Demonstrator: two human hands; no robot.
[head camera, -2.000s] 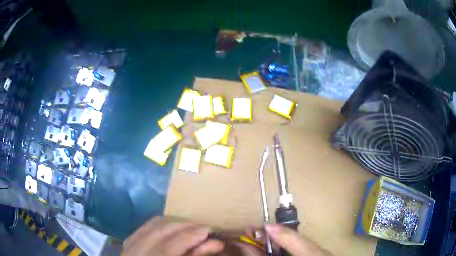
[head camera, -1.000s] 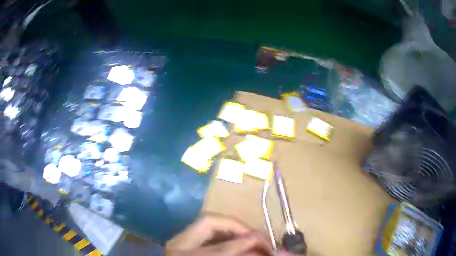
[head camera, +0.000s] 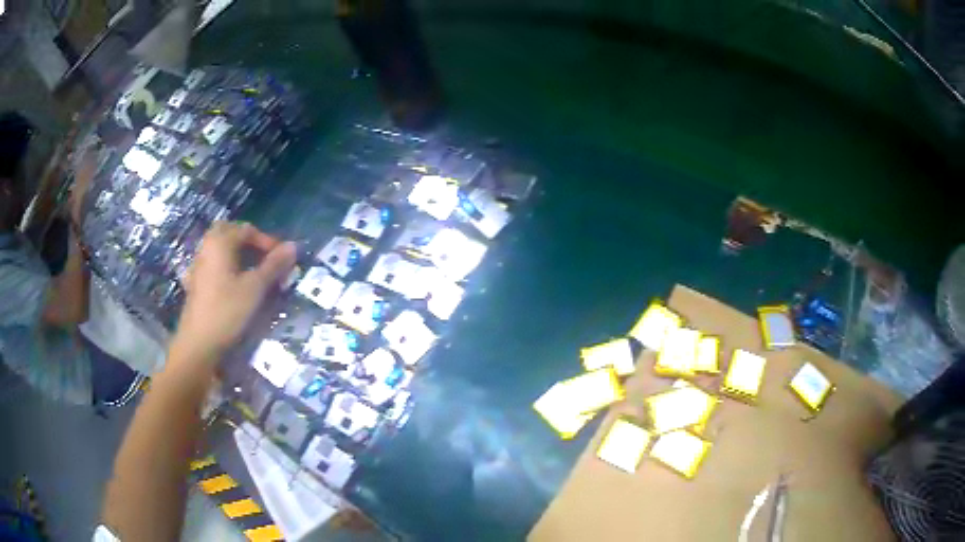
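My left hand (head camera: 228, 291) is over the left edge of the rows of white-silver assemblies (head camera: 411, 337), its thumb and fingertips together. I cannot tell whether something small is between them. My right hand is out of the picture. The tip of the soldering iron (head camera: 779, 510) and a bent silvery metal piece (head camera: 754, 515) show at the bottom edge, over the cardboard sheet (head camera: 603, 508). Several yellow-edged pouch cells (head camera: 624, 445) lie loosely grouped on and beside the cardboard. One greyer cell (head camera: 778, 327) lies near a blue cluster (head camera: 820, 318).
More rows of small assemblies (head camera: 159, 201) lie at the far left. The fume fan (head camera: 926, 482) is cut off at the right edge. Crinkled clear plastic (head camera: 899, 339) lies behind the cardboard. Another person's arm (head camera: 70, 281) shows at the left edge. Yellow-black floor tape (head camera: 235, 503) is below the bench.
The view has swung left, so the cells and cardboard sit further right. My left hand has moved from near the iron to the rows of assemblies. My right hand has left the picture.
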